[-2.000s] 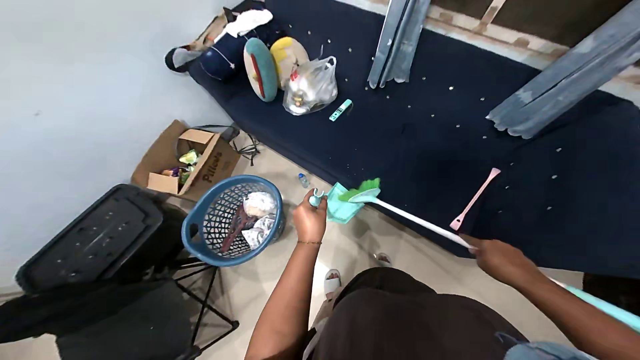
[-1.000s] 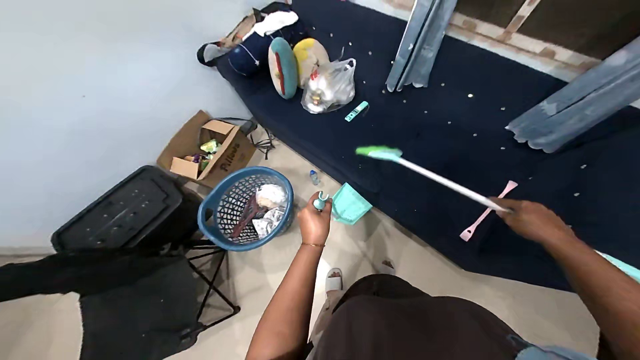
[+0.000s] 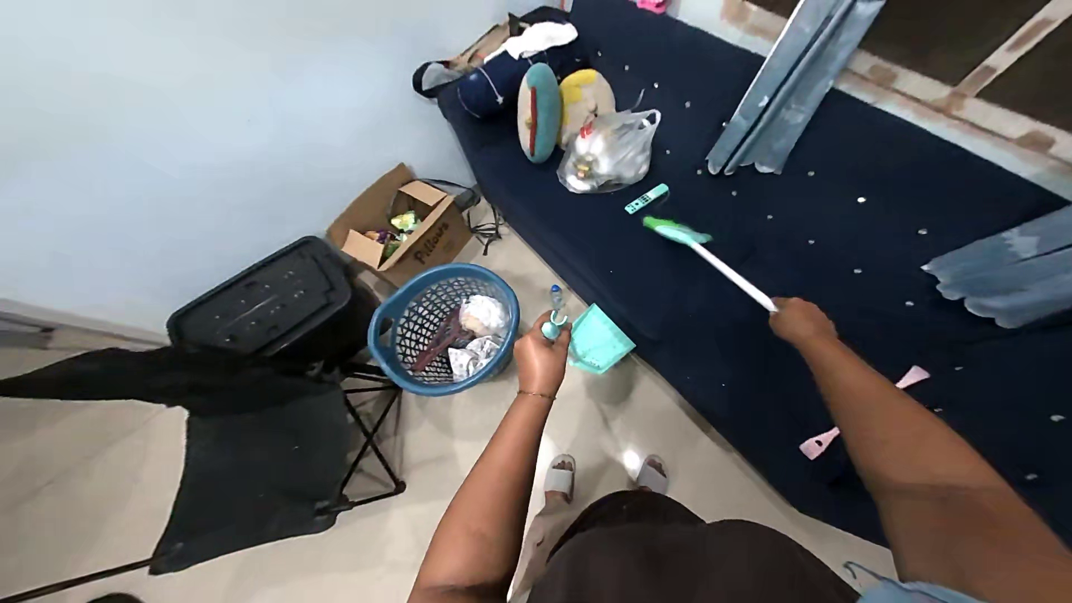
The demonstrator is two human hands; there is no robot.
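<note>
My left hand (image 3: 543, 356) is closed around the handle end of a turquoise dustpan (image 3: 601, 339), whose pan hangs beside the edge of the navy-covered bed or platform (image 3: 754, 377). With my right hand (image 3: 801, 325) I grip the white handle of a broom with green bristles (image 3: 677, 231). The broom head is over the navy cover, just below a turquoise remote control (image 3: 646, 199); whether it touches the cover I cannot tell. Under my right forearm lies a pink long-handled tool (image 3: 819, 444), partly hidden.
A blue laundry basket (image 3: 444, 389) holding cloth and plastic stands left of my left hand. Behind it are an open cardboard box (image 3: 444, 239) and a black lidded bin (image 3: 264, 293). A black folding chair (image 3: 251, 469) is at lower left. Cushions (image 3: 540, 113) and a plastic bag (image 3: 611, 155) rest on the cover.
The broom head has moved away from the dustpan and is now over the navy cover near the remote control. The dustpan remains in my left hand beside the cover's edge.
</note>
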